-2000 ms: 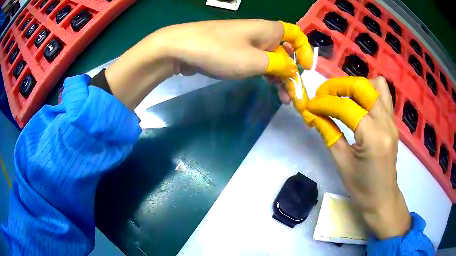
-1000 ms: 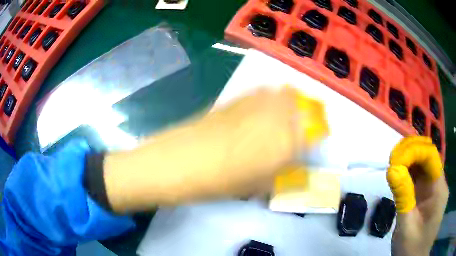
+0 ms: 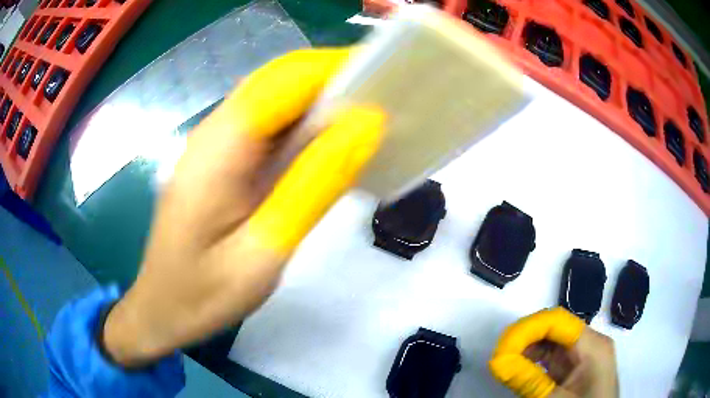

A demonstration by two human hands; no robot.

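My left hand (image 3: 226, 186), with yellow finger cots, grips a cream block (image 3: 444, 101) by its white-edged side, raised and tilted above the foam sheet. The block is blurred. Several black smartwatch bodies lie face up on the white foam sheet (image 3: 327, 295): one just below the block (image 3: 411, 219), one right of it (image 3: 504, 242), two more to the right (image 3: 582, 281) (image 3: 630, 294) and one nearer me (image 3: 424, 365). My right hand (image 3: 557, 357) is low at the right, partly cut off, its yellow-cotted fingers curled beside the watches. Whether it holds anything is hidden.
An orange-red tray (image 3: 650, 70) with black watches in its pockets runs along the upper right. Another such tray (image 3: 54, 128) is at the upper left. A shiny clear film sheet (image 3: 195, 66) lies on the green mat (image 3: 117, 233) at the left.
My left hand has moved left and up with the cream block, which was on the foam sheet. Two watches beneath are uncovered. My right hand has moved down and left. The view has shifted.
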